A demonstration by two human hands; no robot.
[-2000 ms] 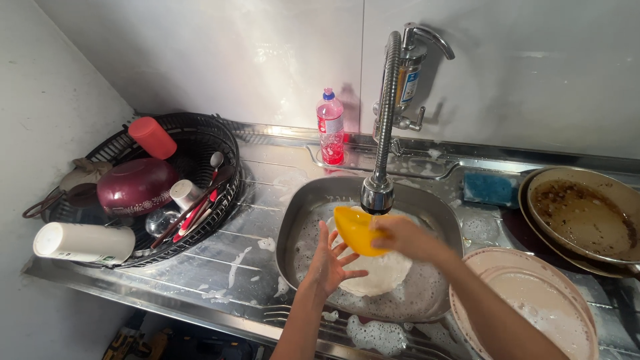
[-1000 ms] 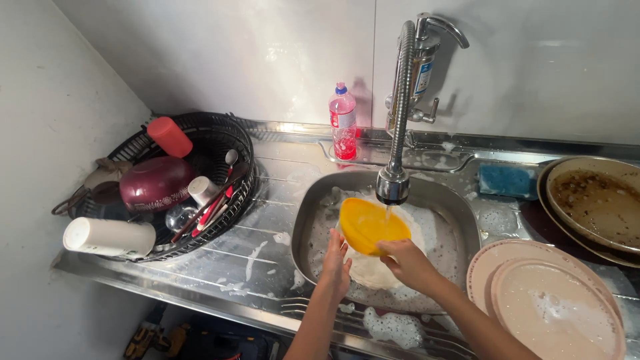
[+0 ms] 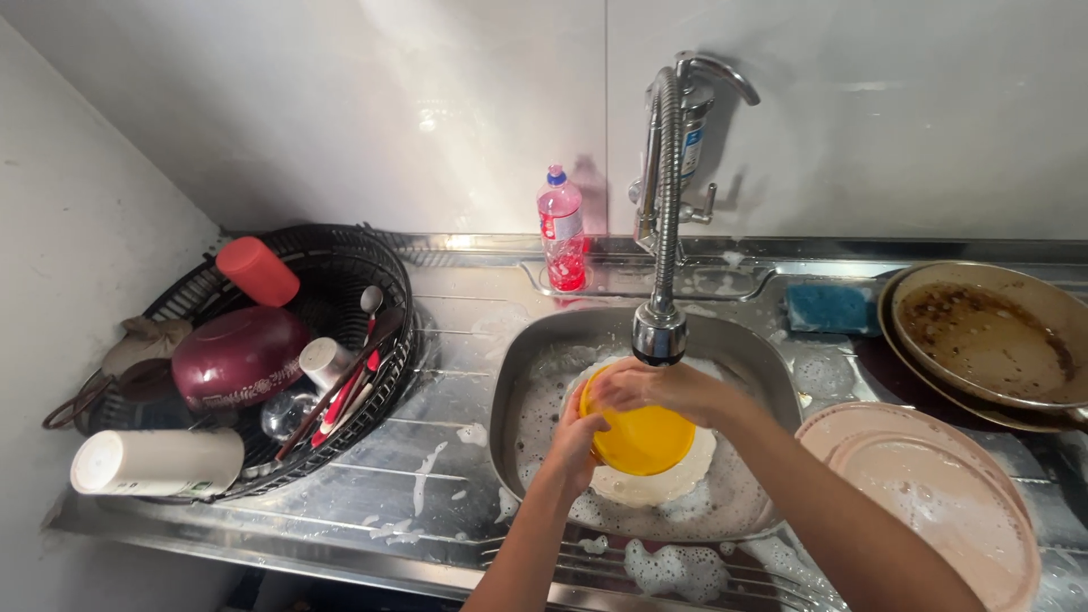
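Observation:
A yellow plastic bowl point(image 3: 650, 438) is held over the metal sink basin point(image 3: 510, 382), below the flexible faucet's spray head point(image 3: 659, 333). My left hand point(image 3: 578, 433) grips the bowl's left side, with the thumb at the rim. My right hand point(image 3: 650, 389) lies against the upper part of the bowl, its fingers partly folded; whether it grips the bowl or only touches it cannot be told. Beneath the bowl, a pale plate point(image 3: 654, 490) rests in the sudsy basin.
A black dish rack point(image 3: 399, 340) holds a maroon bowl point(image 3: 242, 353), cups and utensils. A pink soap bottle point(image 3: 561, 229) stands behind the sink. To the right are a blue sponge point(image 3: 829, 308), soiled pans point(image 3: 990, 340) and soapy pink plates point(image 3: 935, 501). Foam spots the metal drainboard point(image 3: 433, 408).
The yellow bowl has been turned in my hands, and my right hand has moved from its lower right edge to its upper part, under the spray head.

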